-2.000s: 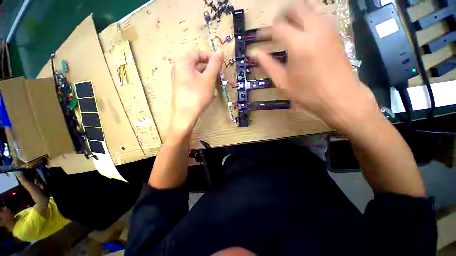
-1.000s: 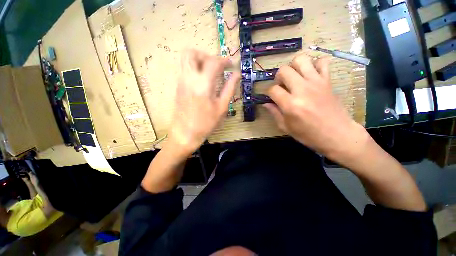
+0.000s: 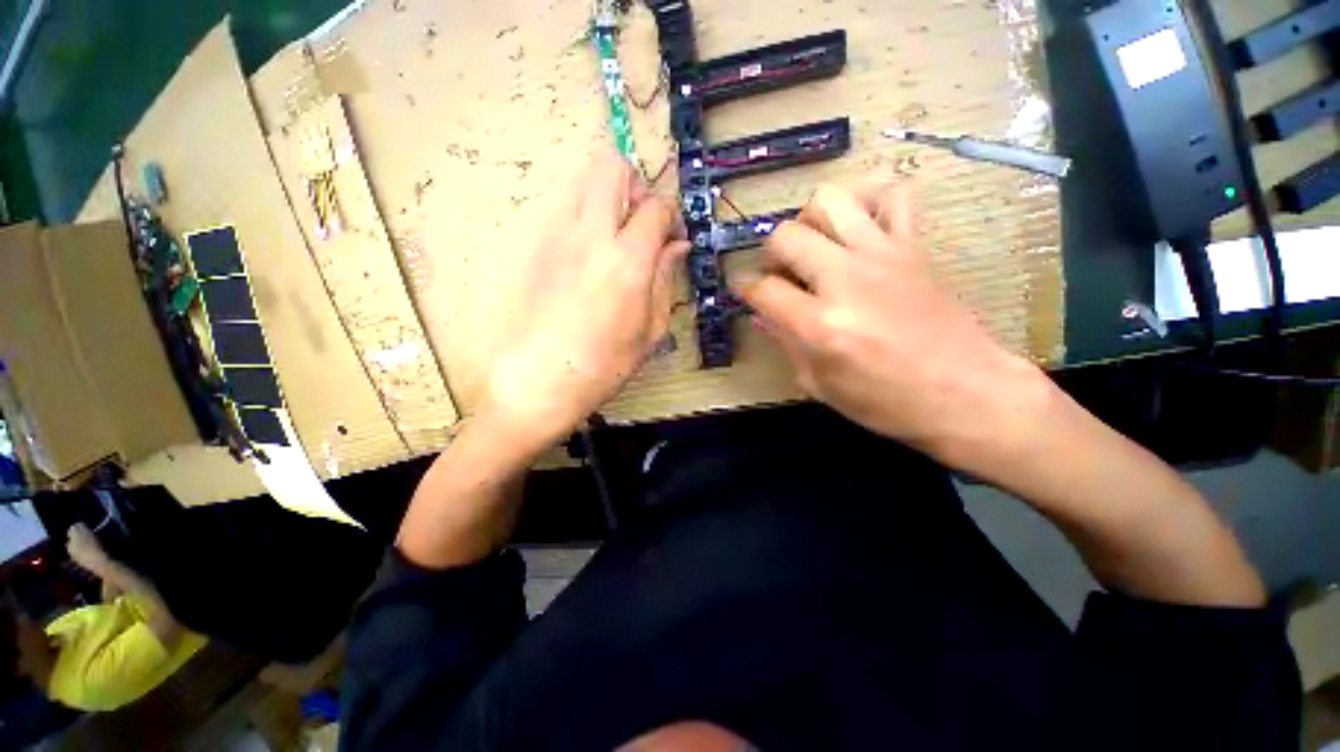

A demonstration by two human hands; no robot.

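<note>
The black comb-shaped plastic housing lies on the cardboard with its spine running away from me and its arms pointing right. Thin red wires run in the two far arms. The narrow green circuit board lies just left of the spine, its near part hidden by my left hand. My left hand is at the left side of the spine, fingers bent against its near half. My right hand is over the two near arms, fingers bent and touching the housing; it hides the nearest arm. What the fingertips pinch is hidden.
A thin silver tool lies right of the housing. A black power unit with a green light stands farther right, beside black housings. Black pads, a cardboard strip and an open box are left. A person in yellow is lower left.
The right hand has moved off the far arms to the near ones, uncovering the silver tool. The left hand has moved nearer, against the spine. The housing shifted slightly left in view since the last frame.
</note>
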